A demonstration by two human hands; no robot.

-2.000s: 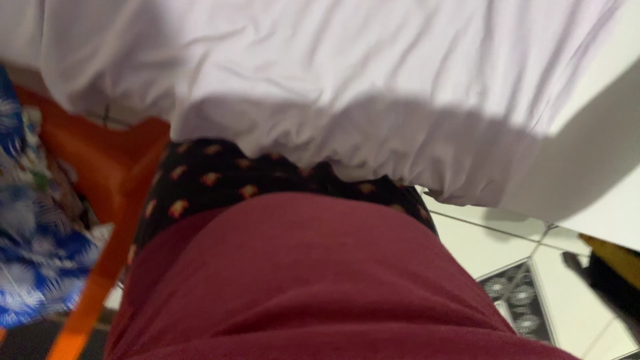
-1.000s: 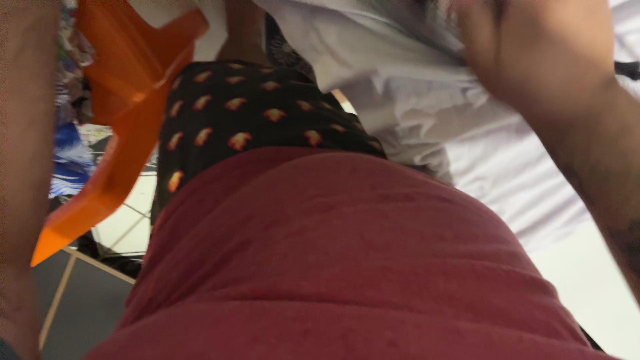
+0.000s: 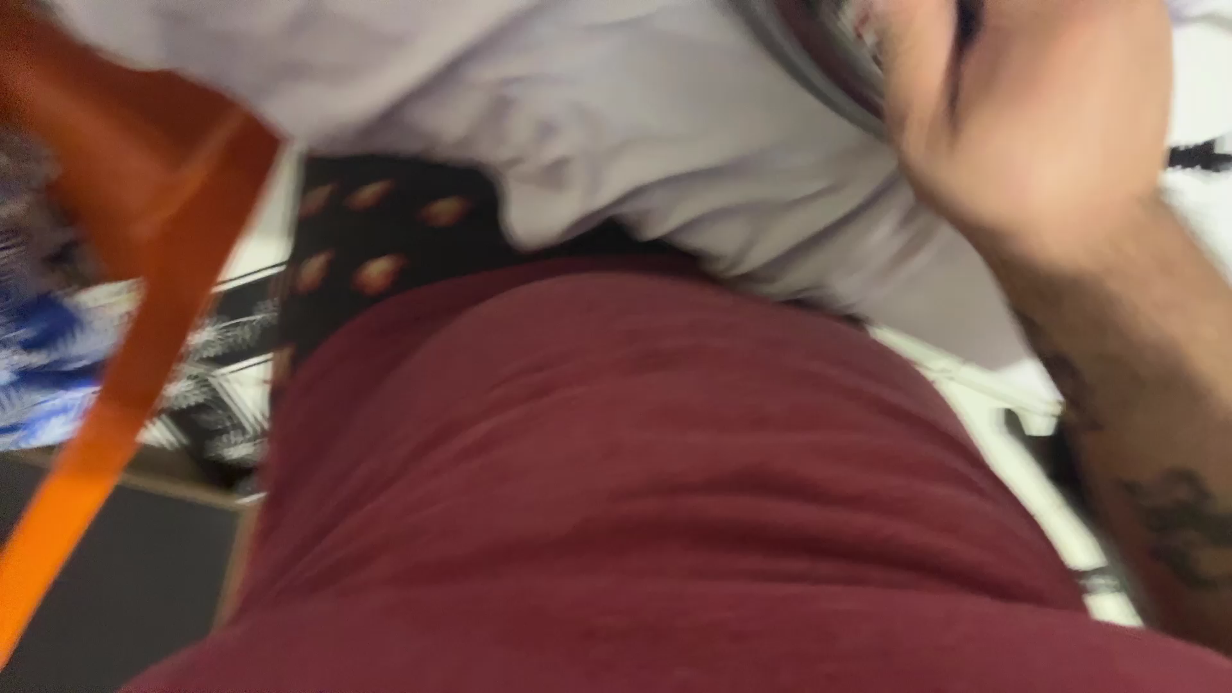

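At the upper right my right hand (image 3: 1039,115) is blurred, its fingers running off the top edge. Next to its fingers lies part of a dark, rounded object with a grey rim (image 3: 818,67); what it is, and whether the hand grips it, I cannot tell. Beneath them a pale, wrinkled cloth (image 3: 616,125) spreads across the top, its gathered edge hanging against my dark patterned shorts (image 3: 385,231). My left hand is out of view.
An orange plastic piece of furniture (image 3: 164,250), perhaps a chair, stands at the left. Behind it is a blue and white patterned item (image 3: 48,366). White floor tiles (image 3: 982,385) show at the right, with a dark object near my forearm.
My right hand and forearm, absent two seconds ago, came into view at the right. The left arm seen a second ago has left the view. The view itself has shifted.
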